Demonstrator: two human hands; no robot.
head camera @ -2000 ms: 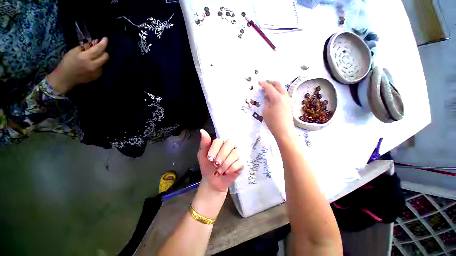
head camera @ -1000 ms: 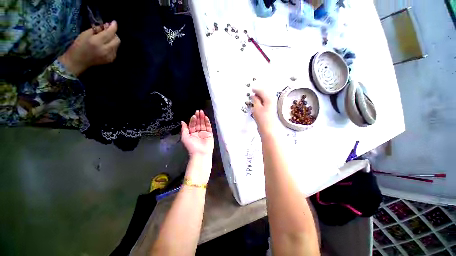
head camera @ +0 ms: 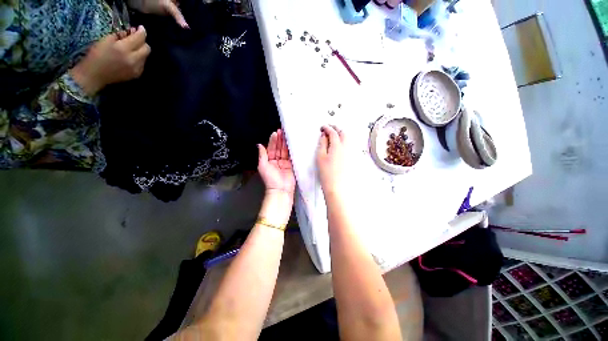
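My left hand (head camera: 276, 166) is palm up with fingers apart at the table's left edge; no item shows on the palm. My right hand (head camera: 330, 152) is over the white table (head camera: 427, 220) just right of it, fingers bent down at the surface; whether it pinches anything is hidden. A few small loose beads (head camera: 335, 109) lie above my right hand. The pale bead dish (head camera: 379, 142) with amber-brown beads (head camera: 402, 148) stands to the right of my right hand.
Empty round dishes (head camera: 437, 98) stand at the table's right. A red pen (head camera: 346, 67) and more loose beads (head camera: 313, 41) lie farther back. At left, a person's hand (head camera: 119, 60) holds a dark metal tool over a black garment (head camera: 200, 100).
My right hand has moved left, closer to my left hand, and the small pieces near its fingertips no longer show. My left hand has moved right to the table edge. The other person's second hand has appeared.
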